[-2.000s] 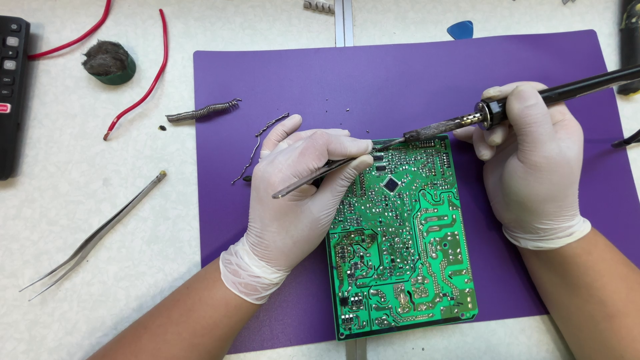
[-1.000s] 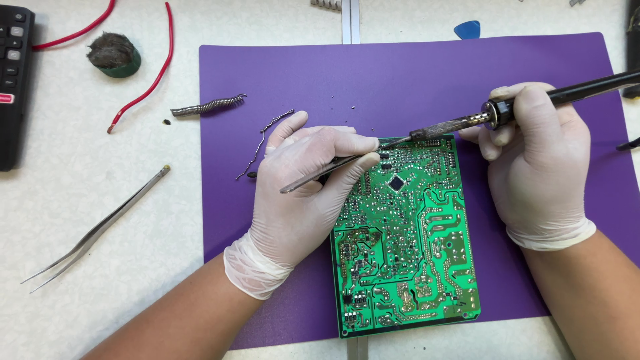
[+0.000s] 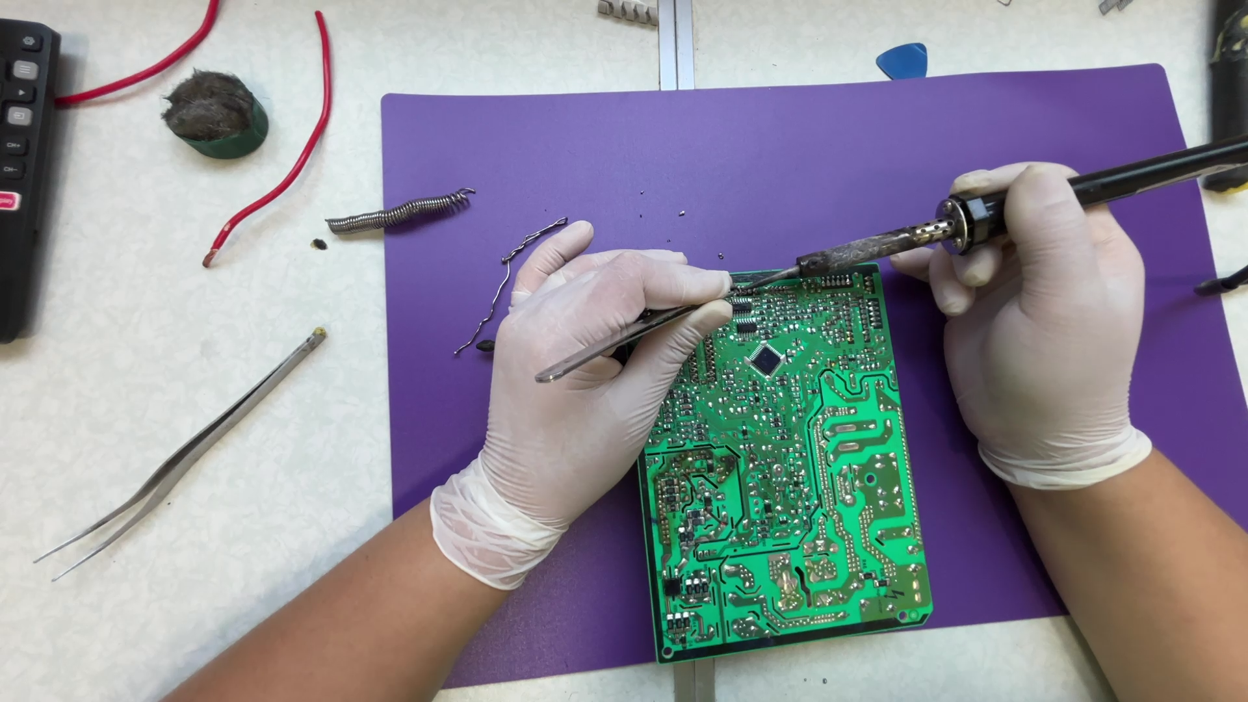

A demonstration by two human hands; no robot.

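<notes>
A green circuit board (image 3: 780, 468) lies on a purple mat (image 3: 546, 156). Over its upper left part, my left hand (image 3: 595, 361), in a white glove, pinches a pair of metal tweezers (image 3: 595, 355) between thumb and fingers. The tweezers' tips are hard to make out near the board's top edge. My right hand (image 3: 1053, 312), gloved too, grips a soldering iron (image 3: 985, 219) by its black handle from the right. The iron's tip points left and down and meets the top edge area of the board, close to the tweezers' tips; whether they touch cannot be told.
Left of the mat lie a second pair of tweezers (image 3: 195, 448), red wires (image 3: 317, 127), a green tin of dark fibres (image 3: 219, 117) and a black remote control (image 3: 21, 175). Coiled solder wire (image 3: 405, 213) crosses the mat's left edge. A blue pick (image 3: 903, 60) sits beyond the far edge.
</notes>
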